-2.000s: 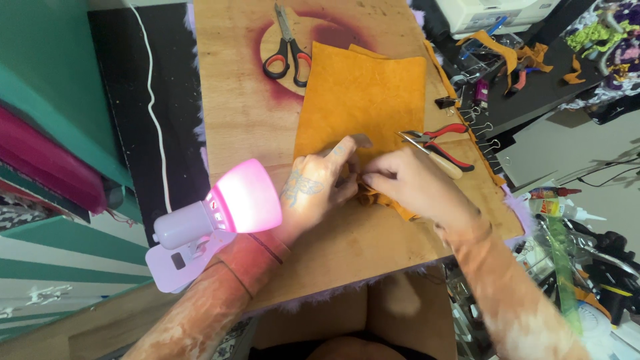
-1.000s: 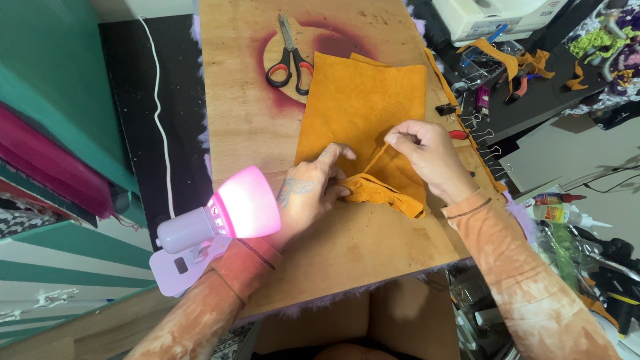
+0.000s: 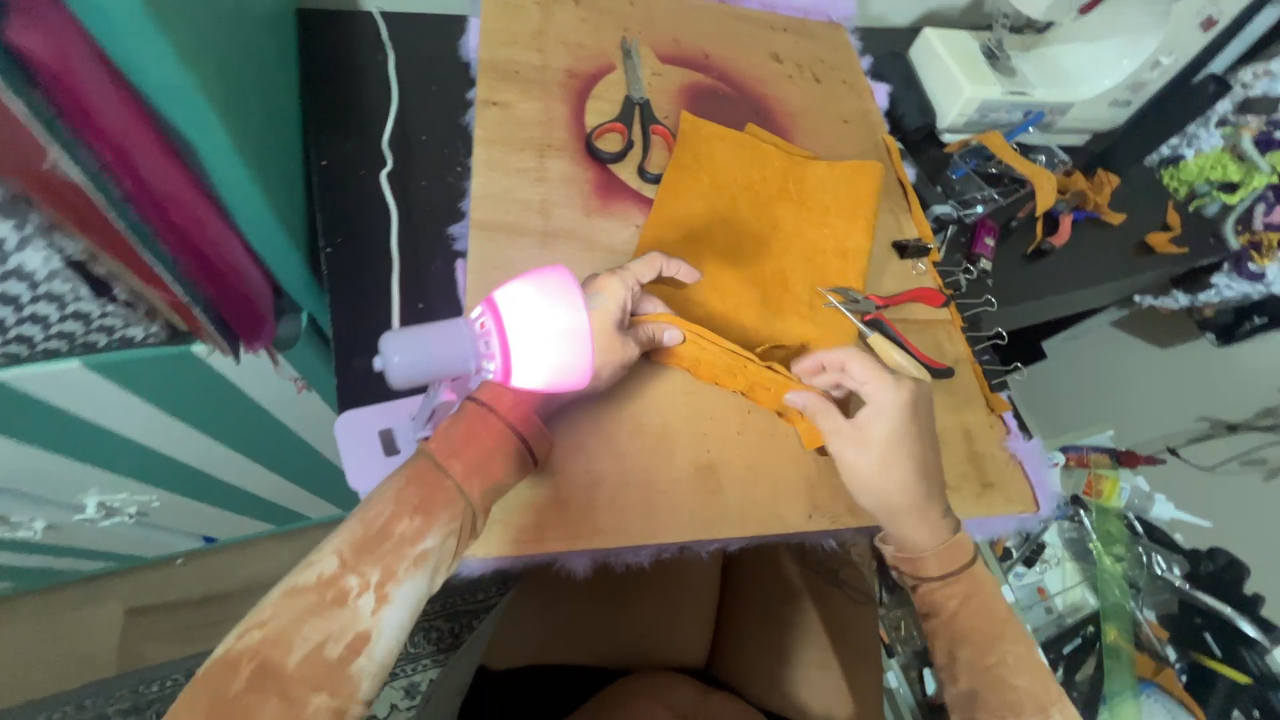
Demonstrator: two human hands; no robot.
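Observation:
An orange suede-like piece (image 3: 765,225) lies on the wooden board, its near edge gathered into a folded, seamed band (image 3: 730,375). My left hand (image 3: 625,320) pinches the band's left end between thumb and fingers. At its right end, my right hand (image 3: 860,410) grips the band with thumb and fingertips. Just beyond my right hand lie red-and-black pliers (image 3: 905,300) and an awl-like tool with a wooden handle (image 3: 895,355), partly overlapping. Scissors with black and orange handles (image 3: 635,130) rest near the far side of the board, left of the orange piece.
A lit pink clip lamp (image 3: 540,330) stands over my left wrist. Binder clips (image 3: 990,337) hold orange strips at the board's right edge (image 3: 960,350). A white sewing machine (image 3: 990,90) and orange scraps (image 3: 1090,195) are at the back right, with cluttered bottles (image 3: 1110,485) at the right.
My right hand has come down from above the piece, where it held up a thin strand, to the band's right end. The band now stretches flatter between both hands, and the pliers are uncovered again.

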